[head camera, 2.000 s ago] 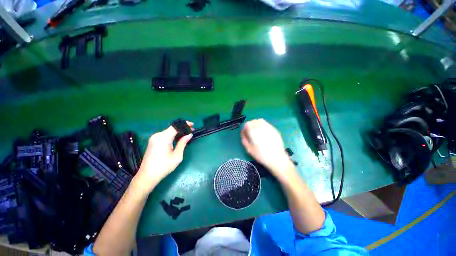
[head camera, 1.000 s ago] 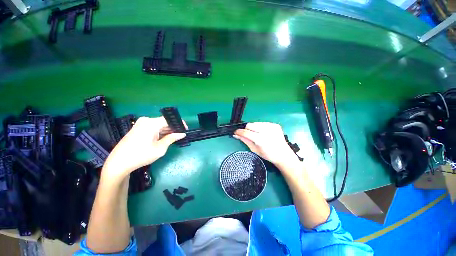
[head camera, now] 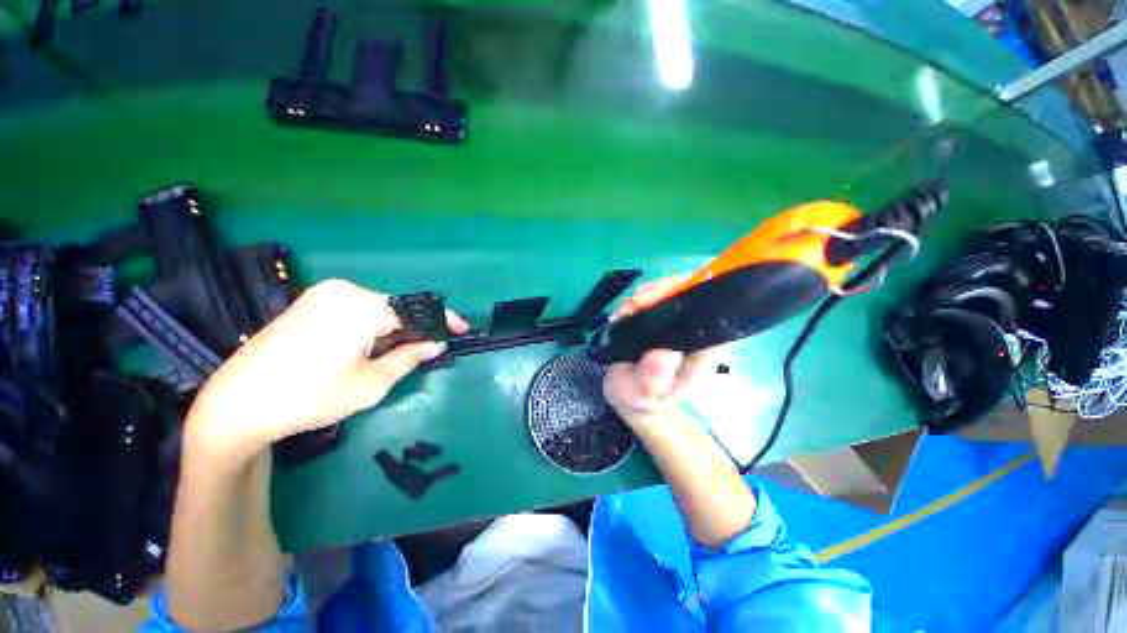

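A black three-pronged bracket (head camera: 519, 331) is held above the bench with its prongs pointing up and away. My left hand (head camera: 303, 371) grips its left end. My right hand (head camera: 649, 377) holds the orange and black electric screwdriver (head camera: 742, 291), front end towards the bracket's right end. The screwdriver's bit is hidden, so contact cannot be told. The round screw dish (head camera: 575, 414) lies below the bracket and screwdriver, partly covered by my right hand. Small black pieces (head camera: 414, 470) lie left of the dish.
A pile of black brackets (head camera: 93, 408) covers the bench's left side. Another bracket (head camera: 367, 109) lies further up. The black cord (head camera: 791, 383) hangs from the screwdriver's rear down to the bench edge. A black bulk with white wires (head camera: 989, 322) is at far right, near an open carton (head camera: 853, 476).
My right hand has let go of the bracket's right end and taken up the screwdriver from the bench, bringing it to the bracket. My left hand still holds the bracket. The view has shifted.
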